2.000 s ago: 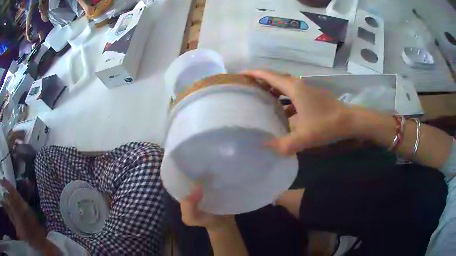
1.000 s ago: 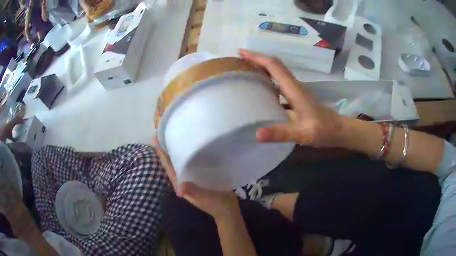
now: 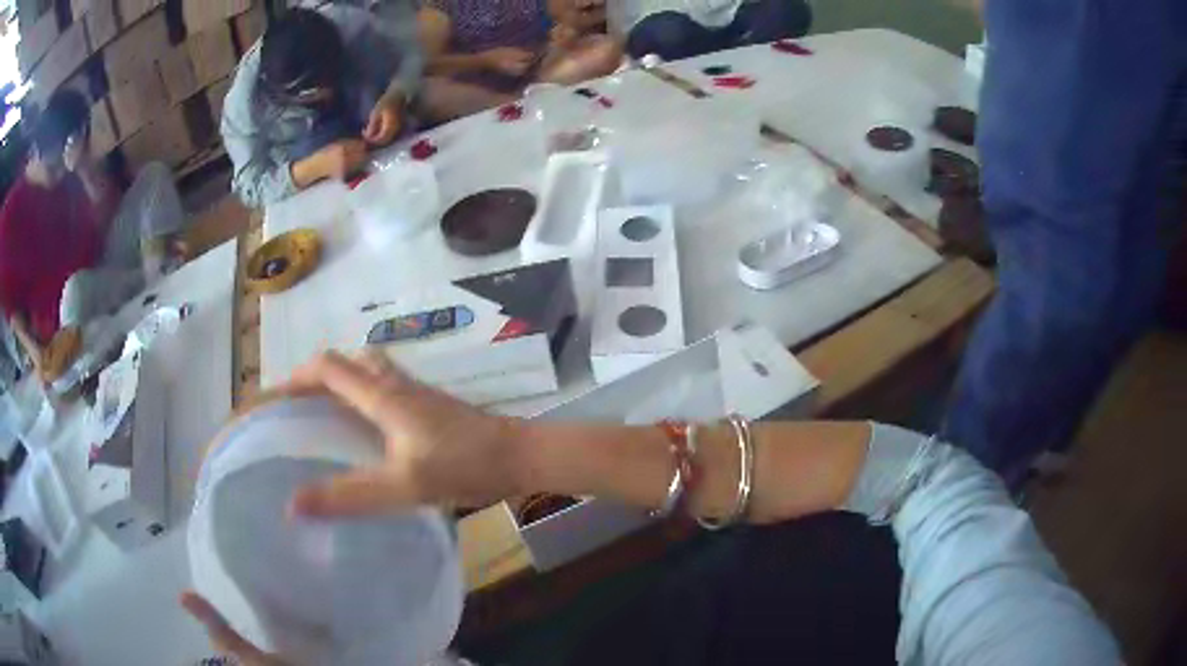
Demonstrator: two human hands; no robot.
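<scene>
A translucent white cylindrical housing is held over my lap at the lower left, its flat round end facing the camera. My right hand grips it from above, fingers over the far rim and thumb on the white face. My left hand is at its lower left edge, mostly cut off by the picture's bottom; a finger or two show against the housing. The wood-grain base is hidden behind the housing and my right hand.
A closed carton, a white insert, an open parts box, a dark brown base and a yellow-tan shell lie on the table. A person in blue stands close at right; others sit beyond.
The view has swung up and right, showing more table and people. The housing now appears lower left, its tan band out of sight. Both hands stay on it.
</scene>
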